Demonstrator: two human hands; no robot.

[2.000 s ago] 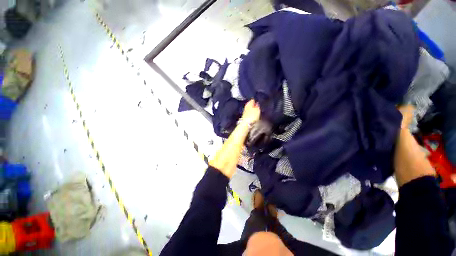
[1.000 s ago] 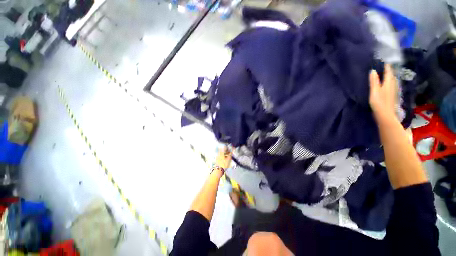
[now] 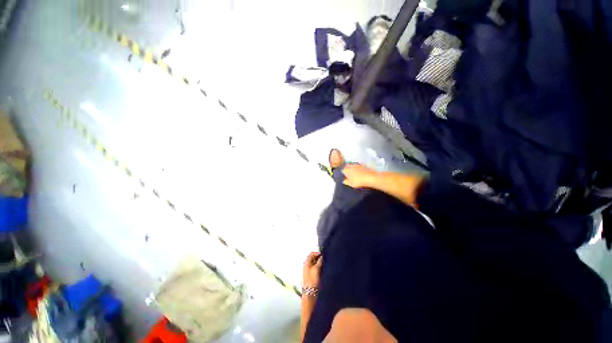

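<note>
Navy garments with small-checked lining (image 3: 523,100) lie heaped at the upper right, cut off by the picture's edge. A few navy and pale pieces (image 3: 319,110) hang out on the left, beside a grey metal frame. My left hand (image 3: 312,266), with a bracelet at the wrist, is at the edge of dark cloth at lower centre. My right hand (image 3: 359,176) is small and blurred, its fingers curled, left of the heap. A broad dark cloth area fills the lower right. I cannot tell my clothing from garments there, nor whether either hand grips cloth.
The grey metal frame's corner (image 3: 359,107) juts out left of the heap. A shoe (image 3: 336,159) shows near my right hand. Yellow-black tape lines (image 3: 221,107) cross the pale floor. A khaki bundle (image 3: 198,298), blue items (image 3: 94,296) and a red item (image 3: 164,331) are at lower left.
The view has swung, putting the heap farther up and right. My right hand has left the heap's right side and is now left of it. My left hand is lower, away from the heap.
</note>
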